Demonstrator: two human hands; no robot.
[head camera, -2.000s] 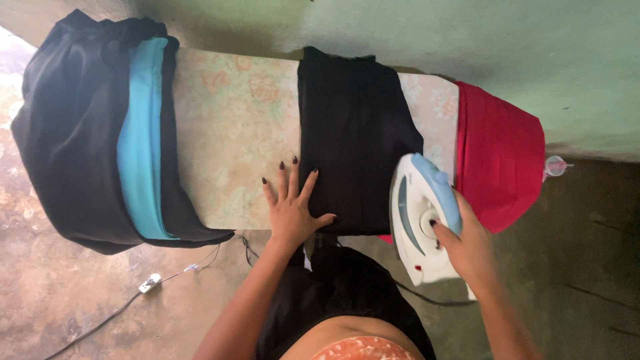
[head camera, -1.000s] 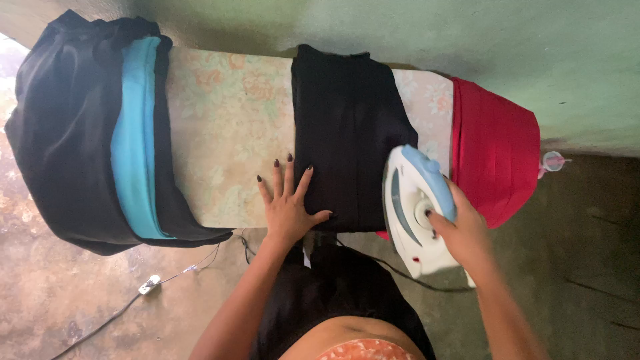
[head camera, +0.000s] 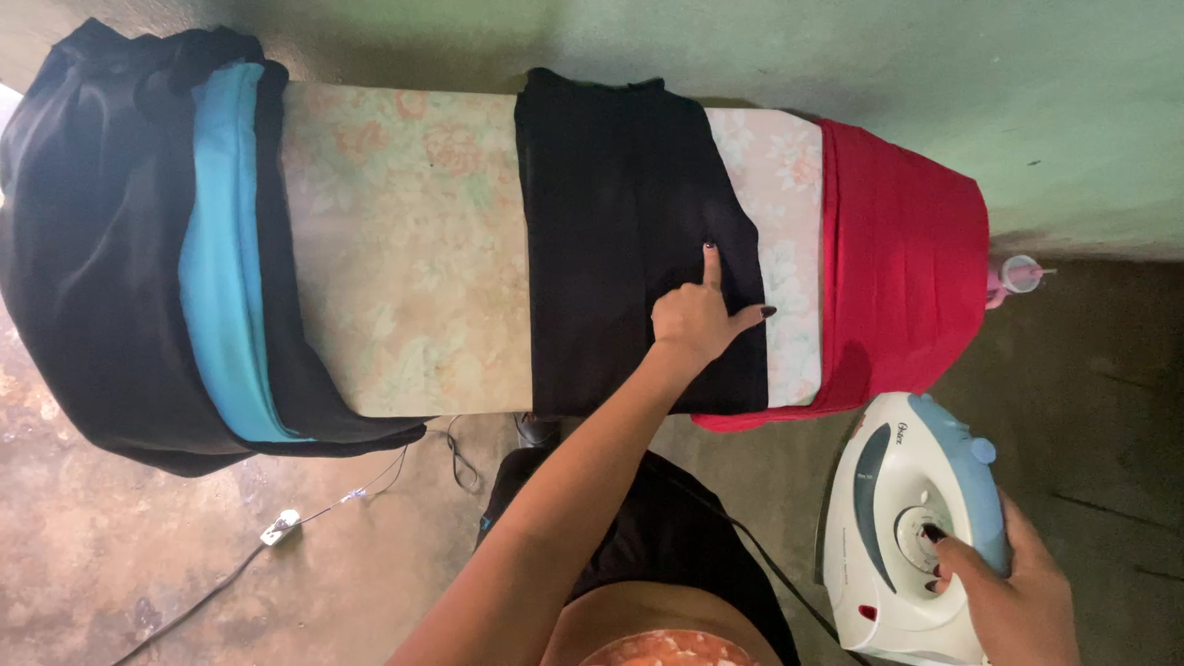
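Observation:
My right hand (head camera: 1017, 583) grips the handle of a white and blue clothes iron (head camera: 879, 518), held off the near edge of the ironing board (head camera: 407, 250), at the lower right. My left hand (head camera: 696, 314) rests on a folded black cloth (head camera: 601, 240) laid across the board, index finger extended, thumb out to the right, other fingers curled; it holds nothing. A red garment (head camera: 897, 259) covers the board's narrow right end. Black fabric (head camera: 102, 250) with a blue fabric band (head camera: 222, 250) lies over the left end.
A green wall (head camera: 879, 65) runs behind the board. A pink cup (head camera: 1020, 274) with a straw is beyond the board's right tip. On the floor at the lower left lies a white electrical connector (head camera: 280, 527) with a cable. The iron's black cord (head camera: 772, 564) passes near my body.
My left hand has moved right, from the black cloth's left edge onto its right part, and curled some fingers. My right hand has moved the iron right and nearer my body, away from the cloth.

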